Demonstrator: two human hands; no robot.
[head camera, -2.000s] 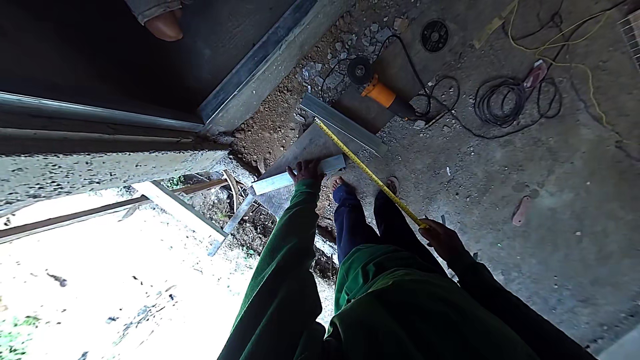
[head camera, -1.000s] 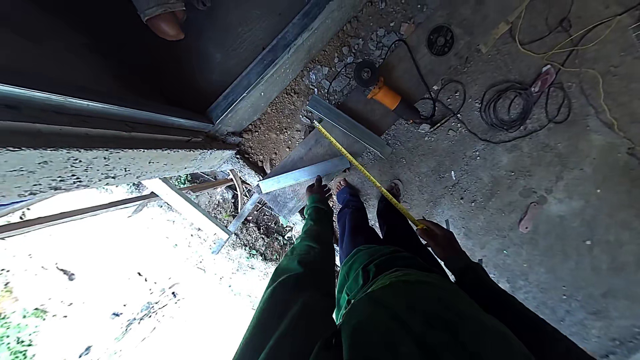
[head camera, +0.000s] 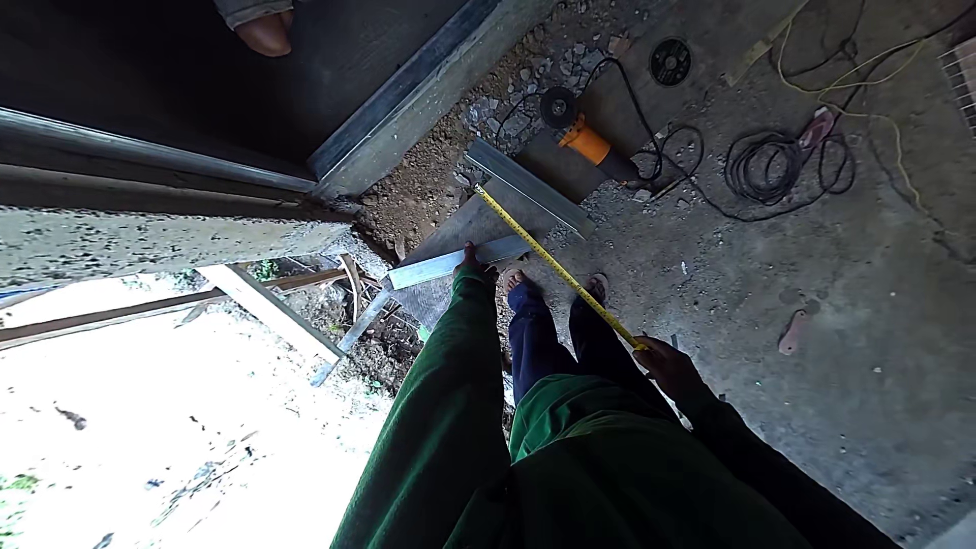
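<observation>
My right hand (head camera: 665, 360) grips the near end of an extended yellow tape measure (head camera: 550, 263), whose blade slants up and left. The blade's far tip lies beside one end of a metal channel piece (head camera: 530, 187). My left hand (head camera: 473, 263) is on a shorter light metal channel piece (head camera: 435, 268), its fingers over the near side; the rest of the grip is hidden by the sleeve. Beneath both pieces is a flat dark sheet (head camera: 457, 235). An orange angle grinder (head camera: 587, 143) rests beyond the longer channel.
A cutting disc (head camera: 671, 62), a coiled black cable (head camera: 762, 169) and a yellow cord (head camera: 900, 156) lie on the concrete floor. Rubble (head camera: 507, 114) lines the concrete sill (head camera: 404, 114). A person's foot (head camera: 265, 34) shows at top left. Wooden pieces (head camera: 271, 309) stand beyond the wall edge.
My left hand has shifted along the light metal piece, and that piece has turned slightly. The tape stays extended in my right hand. The view has moved slightly.
</observation>
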